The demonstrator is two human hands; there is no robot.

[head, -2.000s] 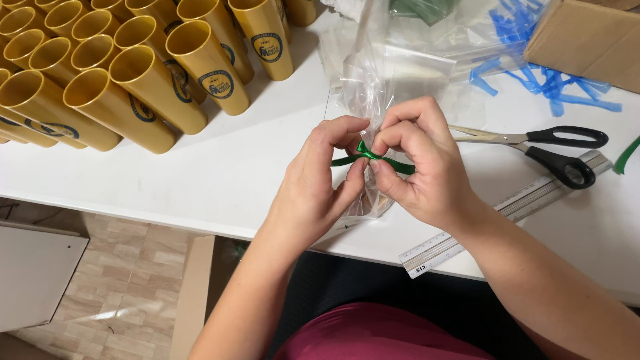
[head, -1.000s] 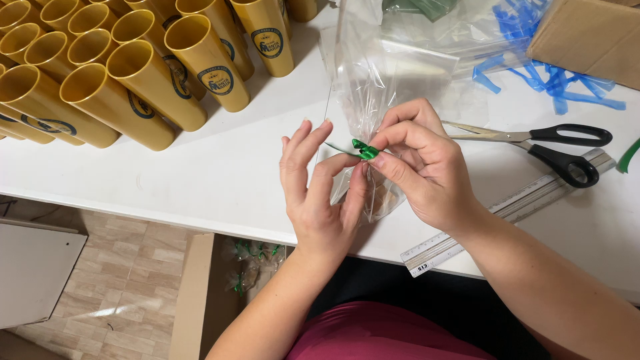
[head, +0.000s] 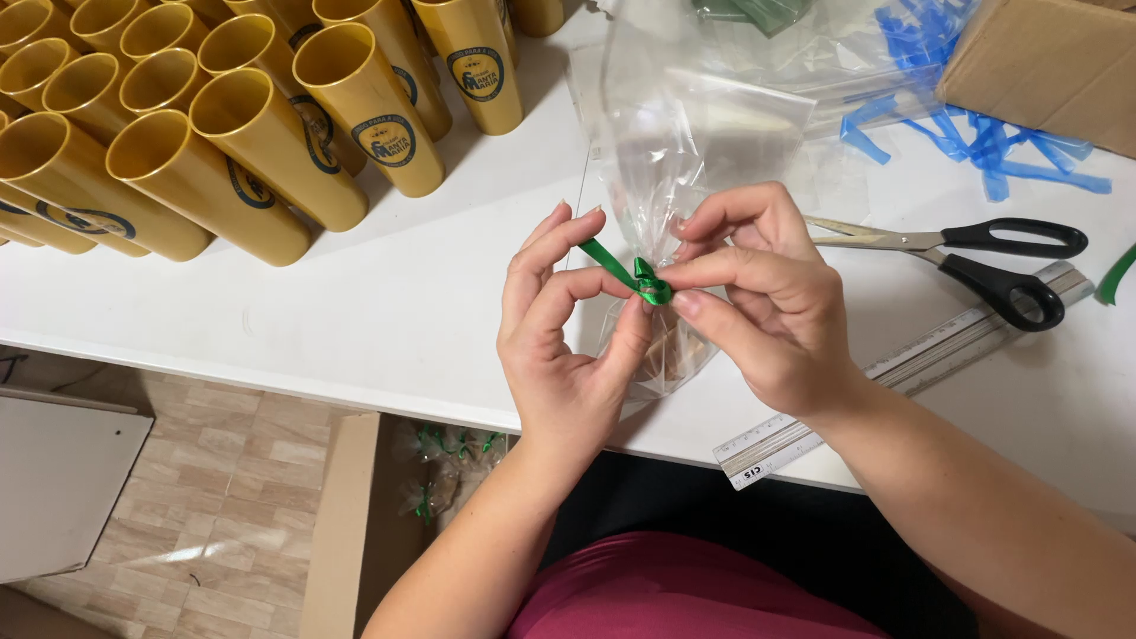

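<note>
A green satin ribbon (head: pixel 654 289) is looped around the gathered neck of a clear plastic bag (head: pixel 652 209). Brownish contents, not clear enough to name, show in the bag's lower part. My left hand (head: pixel 568 328) pinches the ribbon between thumb and index finger, and one ribbon end sticks up toward its other fingertips. From the other side, my right hand (head: pixel 772 297) grips the ribbon loop at the bag's neck with thumb and fingers. Black-handled scissors (head: pixel 941 240) lie partly open to the right of my right hand, across the end of a ruler (head: pixel 896 355).
Several gold plastic cups (head: pixel 368 106) with printed emblems stand at the upper left. Blue strips (head: pixel 994 151), flat clear bags (head: pixel 754 115) and a cardboard box (head: pixel 1047 71) are at the upper right. Below the table edge, an open carton (head: pixel 342 532) holds bags with green ribbons (head: pixel 444 444).
Two seconds ago both ribbon ends stretched out sideways from the knot; now a loop stands at the knot and one end points up to the left. My left fingers have spread and shifted around the ribbon.
</note>
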